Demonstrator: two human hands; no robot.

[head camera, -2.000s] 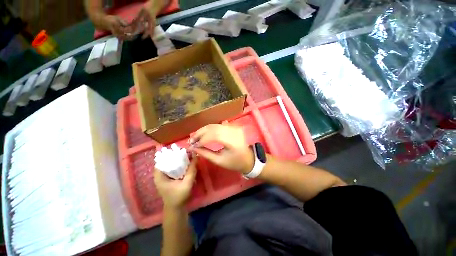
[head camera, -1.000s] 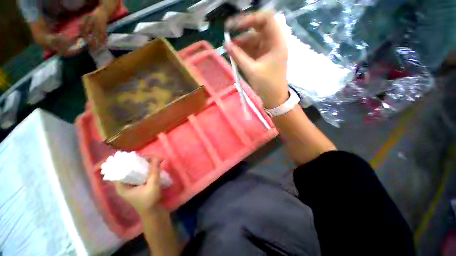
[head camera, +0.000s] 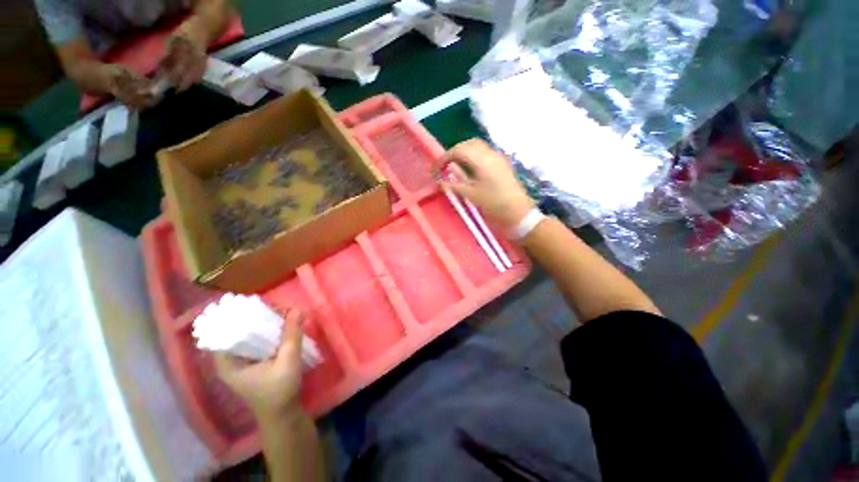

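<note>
My left hand [head camera: 268, 372] holds a bunch of white tubes [head camera: 240, 326], round ends up, above the near left part of the pink-red tray [head camera: 353, 362]. My right hand [head camera: 485, 188] is at the tray's right side, fingertips at the upper ends of two white sticks [head camera: 478, 231] lying side by side; the fingers partly hide these ends, so I cannot tell if it grips one. An open cardboard box [head camera: 297, 243] with small grey-brown metal parts [head camera: 247, 196] sits on the tray.
A thick white foam box [head camera: 85, 348] stands at the left. A crumpled clear plastic bag [head camera: 659, 85] with white stock [head camera: 575, 141] lies at the right. White cartons [head camera: 334, 62] lie along the green belt [head camera: 273, 47]. A person's hands [head camera: 160, 77] work opposite.
My right hand has come down from above the bag with a stick to the tray's right side, where two sticks now lie instead of one. My left hand keeps the bunch.
</note>
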